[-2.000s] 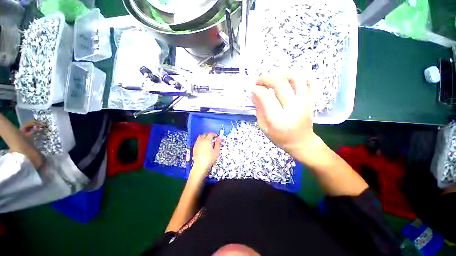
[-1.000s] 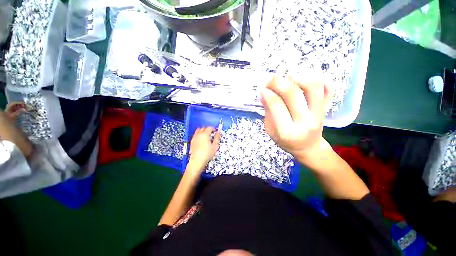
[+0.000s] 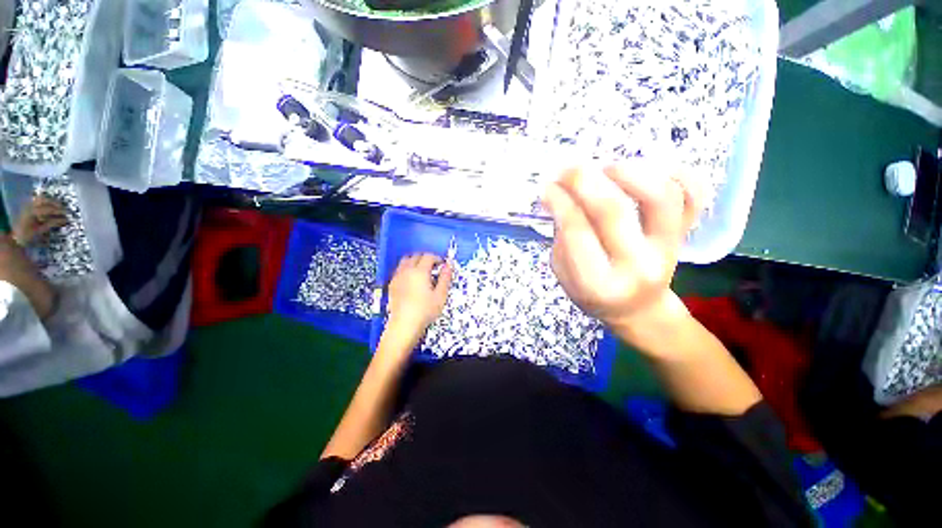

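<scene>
My left hand [image 3: 418,293] is over the left part of the blue parts bin [image 3: 401,229], its fingertips at a small white-and-metal workpiece [image 3: 451,249] that stands up. The bin is heaped with similar pieces. My right hand [image 3: 618,242] is raised at the bench edge, fingers curled, at the right end of the bright metal fixture [image 3: 454,170]. Glare washes out its fingertips, so what they hold cannot be told. Two dark knobs [image 3: 356,139] stand at the fixture's left.
The large clear tub [image 3: 762,124] full of parts stands right of the fixture, the silver bowl [image 3: 413,36] behind it. A smaller blue bin [image 3: 294,245] lies left of the lap bin. A neighbour's hand [image 3: 39,220] is at far left. Red stools [image 3: 212,270] stand under the bench.
The view has shifted, so bench things sit further left and higher. My right hand has moved slightly right along the fixture's end. My left hand stays at the bin's left part.
</scene>
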